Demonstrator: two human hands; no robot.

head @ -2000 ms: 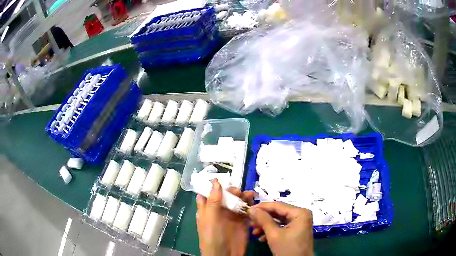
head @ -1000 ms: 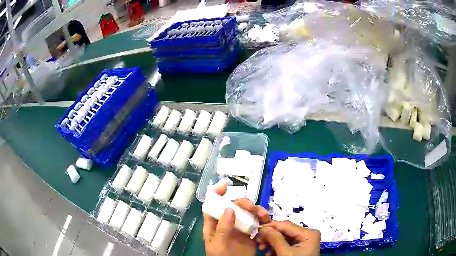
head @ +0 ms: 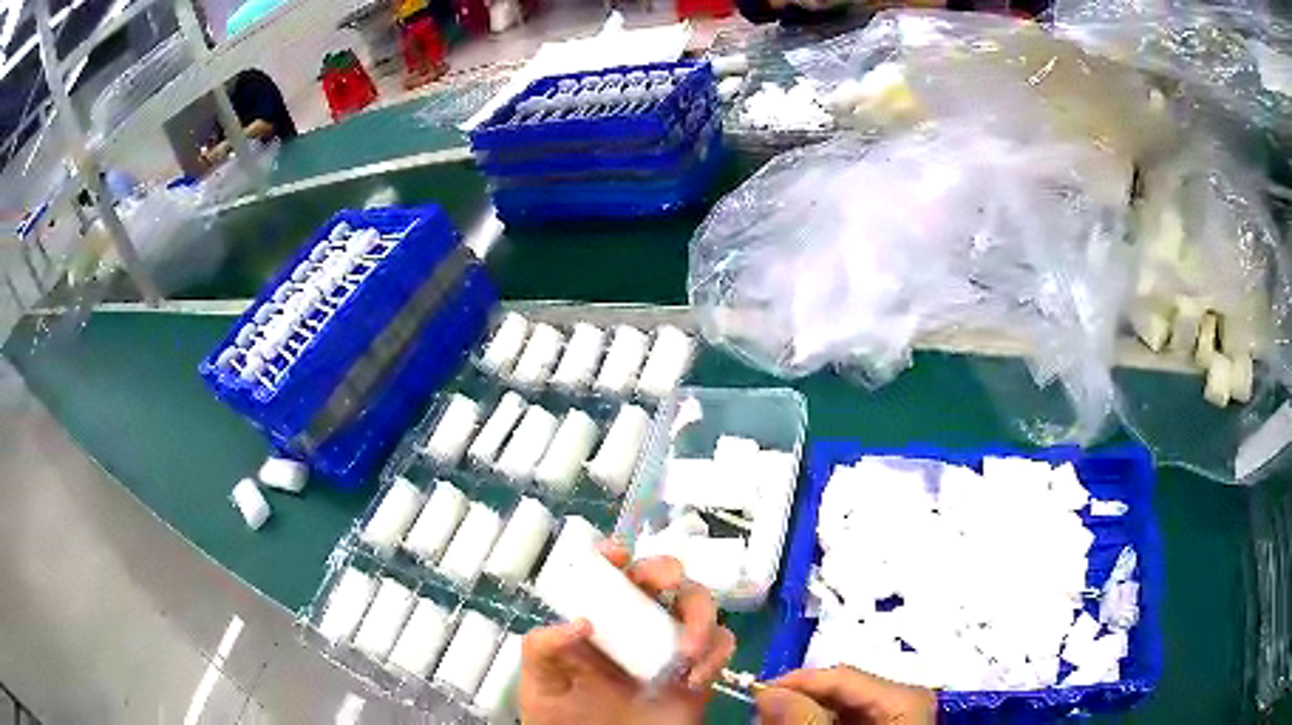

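My left hand (head: 616,666) is closed around a white housing (head: 609,602), tilted with its lower end toward my right hand. My right hand (head: 847,700), cut off by the bottom edge, pinches a thin tool (head: 737,686), seemingly tweezers, with its tip near the housing's end; a gap shows between them. A clear plastic box (head: 794,475) with white pieces is just behind my hands. A blue tray (head: 1145,567) holds a heap of flat white pieces (head: 949,567) at the right. A clear blister tray (head: 333,640) with rows of white housings is at the left.
Slotted blue trays stand stacked at left (head: 383,383) and far side (head: 602,184). Two small white parts (head: 252,501) lie beside the left stack. A large clear bag (head: 864,255) covers the back right, with cream blocks (head: 1219,361). Ribbed clear trays are at the right edge.
The view has shifted, so the bench things appear further right. The housing has moved toward the blister tray and the right hand's tool has drawn back from its end.
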